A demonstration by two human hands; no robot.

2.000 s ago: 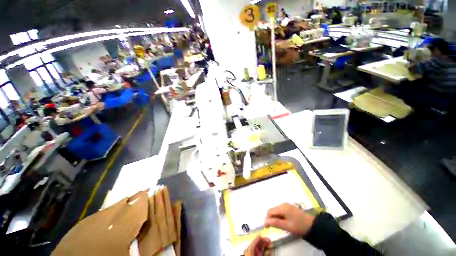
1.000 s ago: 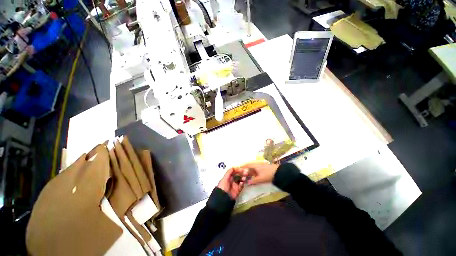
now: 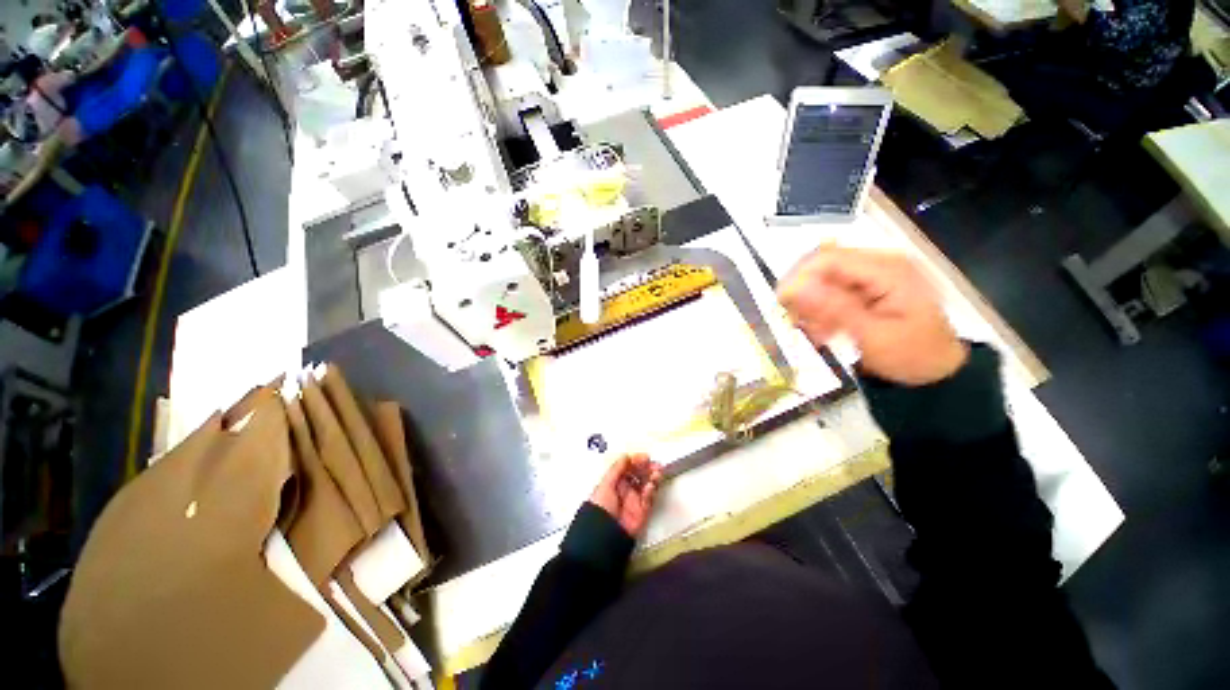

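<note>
A white sewing template (image 3: 648,375) with yellow edges lies under the front of the white machine head (image 3: 486,290). A loose tan thread tangle (image 3: 742,402) lies on its right front part. A small dark round piece (image 3: 598,442) lies at its front left. My left hand (image 3: 630,493) is at the template's front edge, fingers curled around a small dark metallic bobbin-like piece. My right hand (image 3: 877,313) is raised over the right side of the template, blurred, with fingers bent together; whether it holds a thread cannot be told.
A stack of brown cut panels (image 3: 202,539) lies left of the machine. A control screen (image 3: 830,155) stands at the right on the white table. An orange-yellow toothed bar (image 3: 634,305) is under the head. A seated person (image 3: 1140,47) is at the upper right.
The view has tilted down from the first frame. My hands were together at the template's front edge; my right hand has moved up and right, away from my left hand. The thread tangle now lies uncovered.
</note>
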